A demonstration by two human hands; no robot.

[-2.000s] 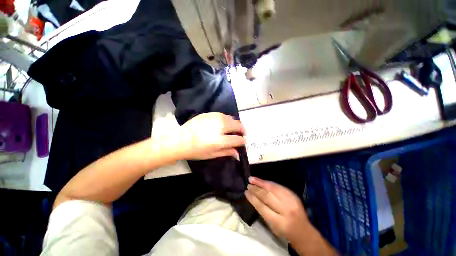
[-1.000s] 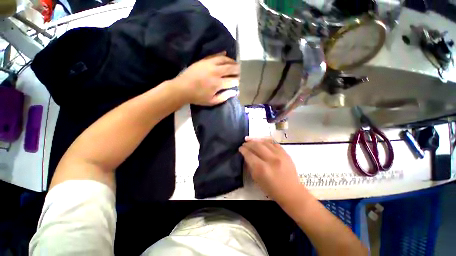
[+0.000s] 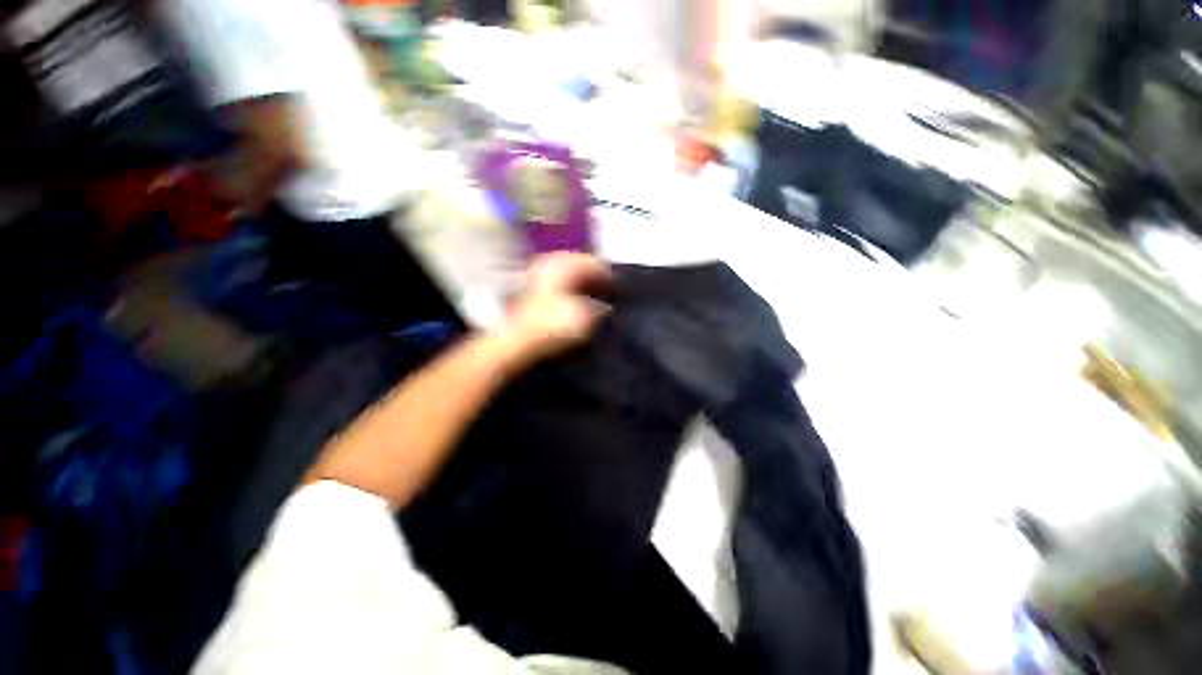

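The picture is heavily blurred. A large black garment (image 3: 580, 422) lies over the white table (image 3: 877, 382), with a long narrow section curving down on the right. My left hand (image 3: 564, 301) is closed on the garment's upper left edge; the fingers are blurred. My right hand is not in view. The sewing machine (image 3: 1120, 554) shows as a blurred grey-white shape at the lower right.
A purple machine part (image 3: 543, 198) stands just beyond my left hand. Another person's white sleeve (image 3: 284, 92) shows at the upper left. Blue crates or cloth (image 3: 106, 422) lie at the left. More black cloth (image 3: 844, 185) lies at the upper right.
The view has swung left. My left hand has moved from the section beside the needle to the garment's far left edge. My right hand has left the picture.
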